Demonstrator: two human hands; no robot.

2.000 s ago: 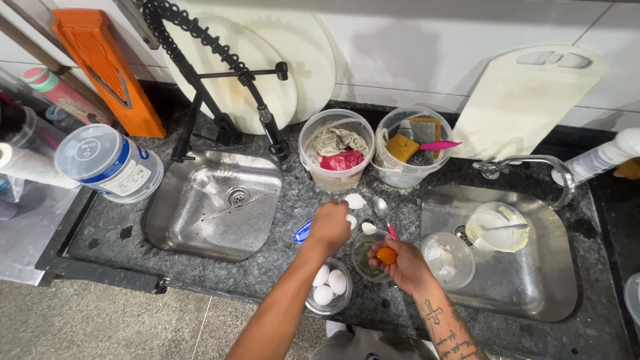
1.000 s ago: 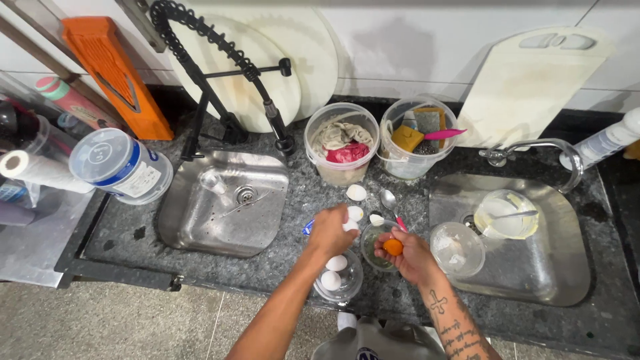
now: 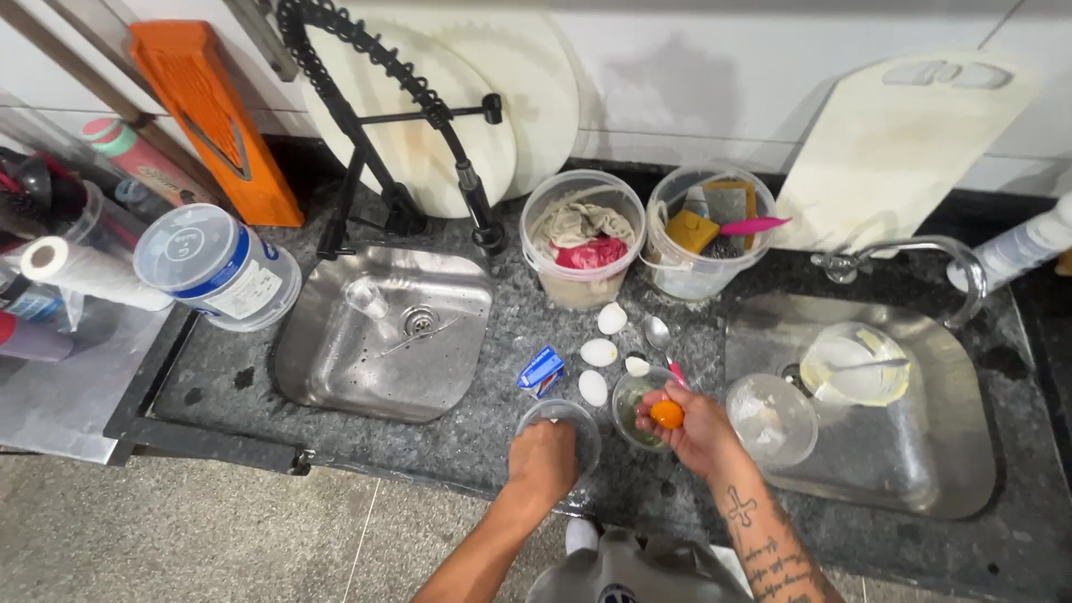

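My right hand (image 3: 688,423) cups an orange egg yolk (image 3: 667,414) over a clear bowl (image 3: 621,419) with egg white in it. My left hand (image 3: 544,456) reaches into another clear bowl (image 3: 591,435); its fingers are hidden, so what it touches cannot be seen. Beyond the bowls lie white eggshells (image 3: 598,353) on the dark stone counter, with a smaller shell piece (image 3: 636,366) at the rim of the egg white bowl. Near them are a metal spoon (image 3: 657,332) with a pink handle and a torn blue packet (image 3: 541,370).
Steel sinks lie left (image 3: 385,368) and right (image 3: 904,469); the right one holds a clear tub (image 3: 770,419) and a whitish bowl (image 3: 854,364). Behind stand a bucket of cloths (image 3: 582,276) and a bucket of sponges (image 3: 687,276). A lidded tub (image 3: 218,268) stands left.
My left hand has moved from the shells down into the near bowl, where white eggs showed earlier. One more shell lies in the row. My right hand still holds the yolk.
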